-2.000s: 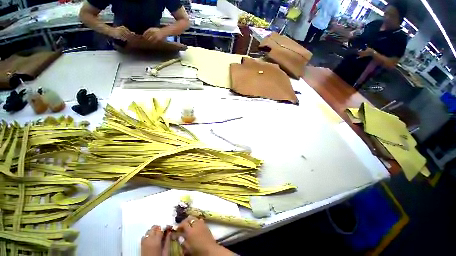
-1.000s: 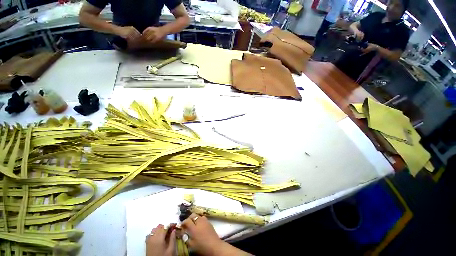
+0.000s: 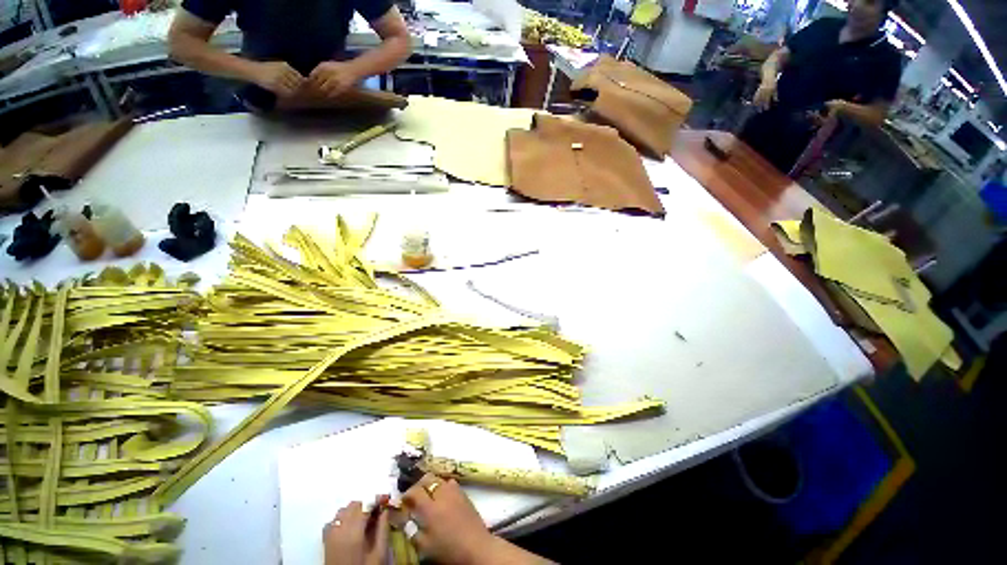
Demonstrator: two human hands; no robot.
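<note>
My left hand point(image 3: 356, 534) and my right hand point(image 3: 444, 521) are side by side at the near edge, over a white work board point(image 3: 320, 475). The fingers of both are closed on the end of a yellow strap point(image 3: 400, 545), which runs down out of the picture. Something small and dark red shows between the fingertips; I cannot tell what it is. A glue brush point(image 3: 513, 477) lies just beyond my right hand, its dark clotted head to the left and its pale stick pointing right.
A loose strap pile point(image 3: 387, 359) lies beyond the board, a crossed strap stack point(image 3: 83, 441) at left. A small bottle point(image 3: 416, 251), black lumpy objects point(image 3: 188, 232) and brown leather parts point(image 3: 580, 166) are farther off. One person works across the table; another stands at right.
My hands remain together on the strap end, with only small finger movements. The person at the right has shifted their arms. The view has moved slightly.
</note>
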